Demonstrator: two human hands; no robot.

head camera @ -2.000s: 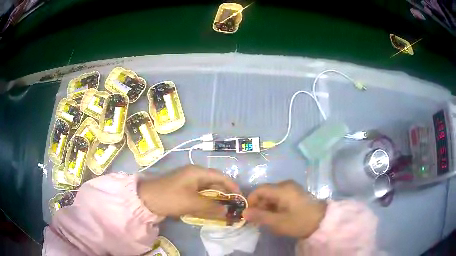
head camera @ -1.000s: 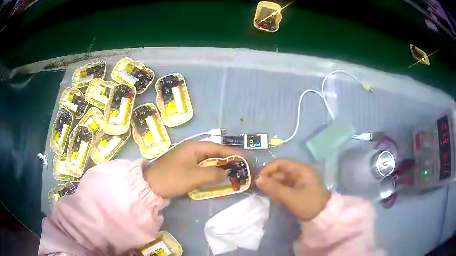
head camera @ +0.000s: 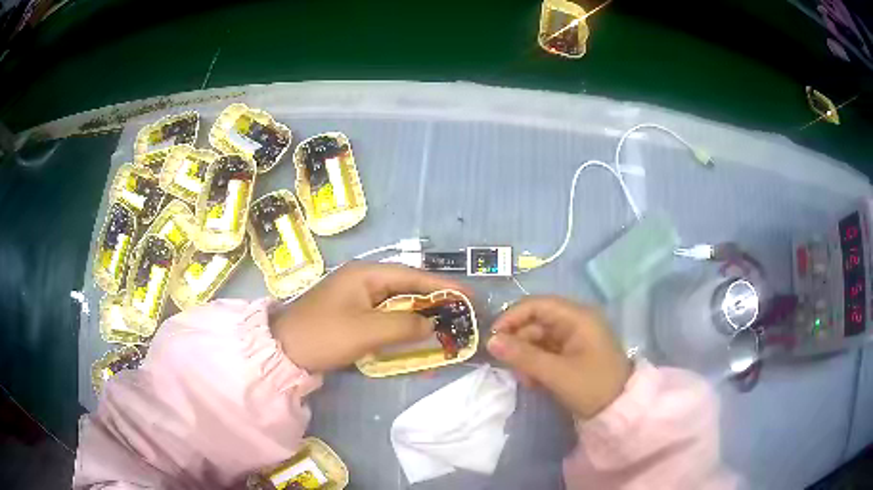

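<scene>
My left hand (head camera: 359, 311) holds an open cream-yellow half-shell unit (head camera: 421, 359) flat, with the thumb inside over the battery area. The dark circuit board (head camera: 452, 323) shows at the shell's right end. My right hand (head camera: 550, 346) is just right of the shell, thumb and index fingertips pinched together. Whether a thin wire or probe is between them is too small to tell. Above the shell lies the inline USB tester (head camera: 467, 261) with its small screen lit. A crumpled white cloth (head camera: 454, 423) lies below the shell.
Several open units (head camera: 226, 203) are piled at left, and one (head camera: 304, 469) lies at the bottom. White cable (head camera: 572, 212), pale-green block (head camera: 632, 256), domed device (head camera: 699, 311) and power supply (head camera: 831, 278) with red digits are at right. The green conveyor (head camera: 316, 48) carries units (head camera: 563, 29).
The unit was lifted up the bench from beside the cloth, uncovering more cloth. My right hand has drawn slightly away from the board. The conveyor units have moved right.
</scene>
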